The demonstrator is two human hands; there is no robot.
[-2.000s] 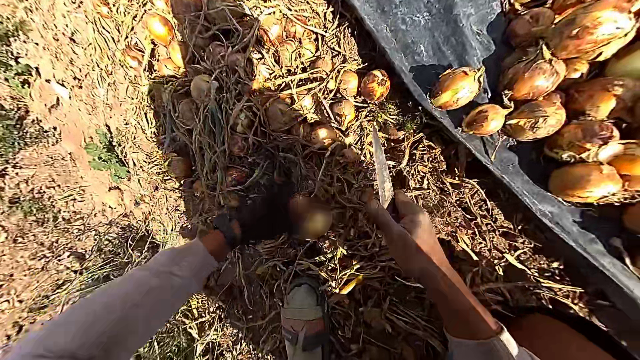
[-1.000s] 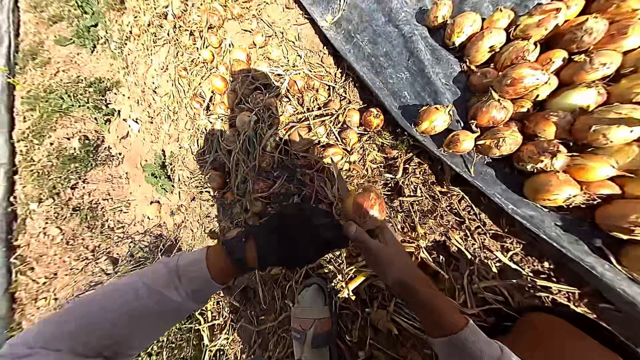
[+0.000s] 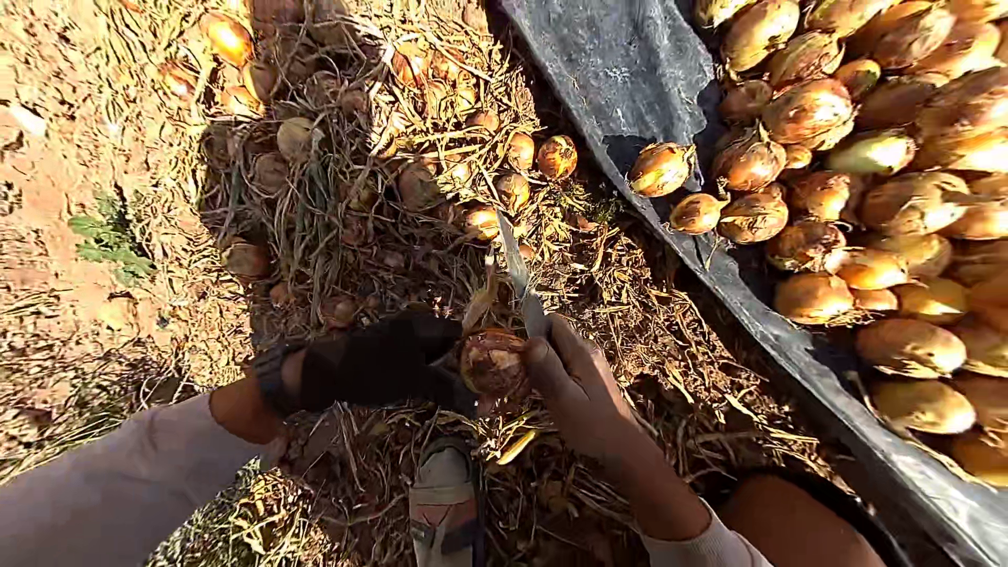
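My left hand (image 3: 386, 362), in a black glove, holds an onion (image 3: 494, 364) by its left side, with a dry stalk rising from its top. My right hand (image 3: 575, 378), ungloved, is shut on a knife whose pale blade (image 3: 514, 256) points up and away, beside the stalk. The right thumb is close to the onion's right side; whether it touches cannot be told. Onions with tangled dry tops (image 3: 315, 189) lie on the ground beyond my hands.
A dark plastic sheet (image 3: 630, 71) runs diagonally on the right, bearing a heap of onions (image 3: 906, 346). My shoe (image 3: 442, 504) is below my hands on dry stalks. A small green weed (image 3: 110, 240) grows in the soil at left.
The knife blade, largely hidden one second ago, now shows pointing away above my right hand. The onion, held up between both hands a second ago, remains between them. The view has shifted.
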